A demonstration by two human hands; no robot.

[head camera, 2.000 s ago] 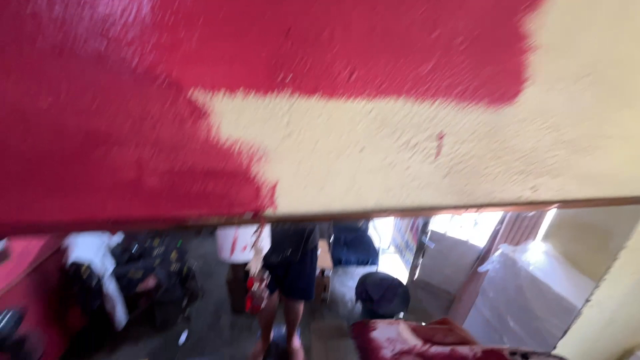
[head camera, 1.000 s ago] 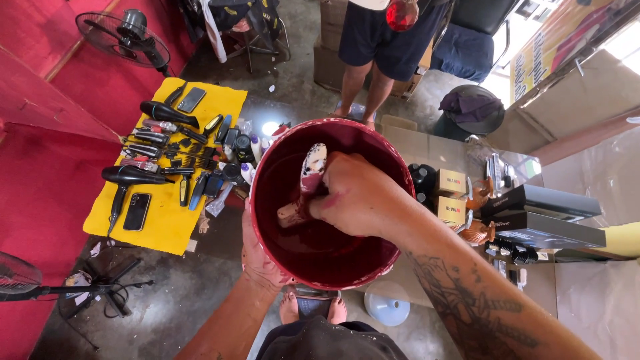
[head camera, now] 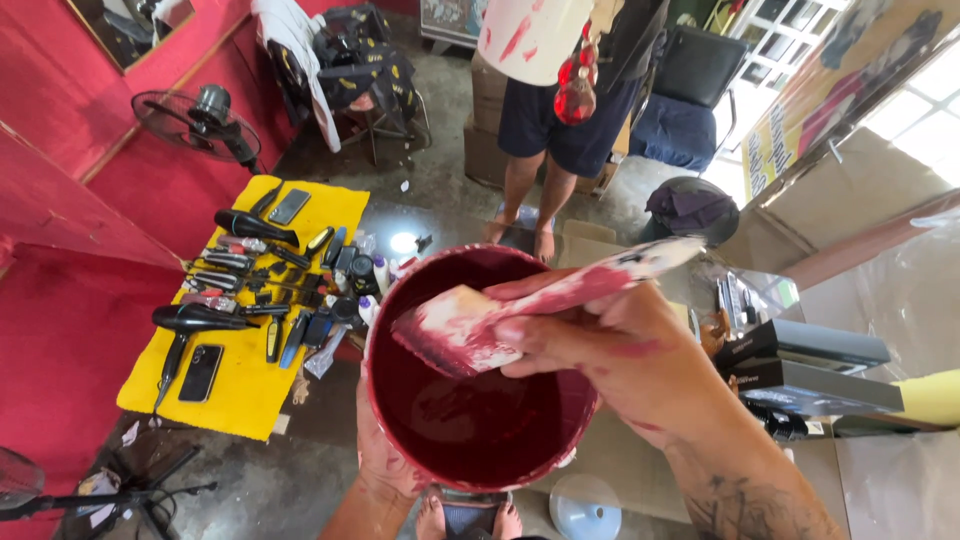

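Observation:
A round bucket (head camera: 480,465) with dark red paint inside stands out at the middle of the head view, its rim smeared with paint. My left hand (head camera: 386,442) supports it from the lower left side, fingers partly hidden behind the wall. Over the opening, my right hand (head camera: 570,322) grips a paintbrush (head camera: 457,330) by its paint-smeared handle. The brush's dark red bristles point left and down above the paint; its pale, chipped handle end sticks out to the upper right. Red paint marks my right hand and wrist.
Hair dryers, clippers and phones lie on a yellow cloth (head camera: 225,412) at left. Fans (head camera: 199,124) stand nearby. Ahead, a person (head camera: 551,127) stands behind a hanging red bead ornament (head camera: 576,97). Black boxes (head camera: 817,382) sit at right; a dark bin (head camera: 690,214) is beyond.
The view has swung down from the half-painted wall to the bucket. Since one second ago, my right hand has raised the brush from deep inside the bucket to above its opening.

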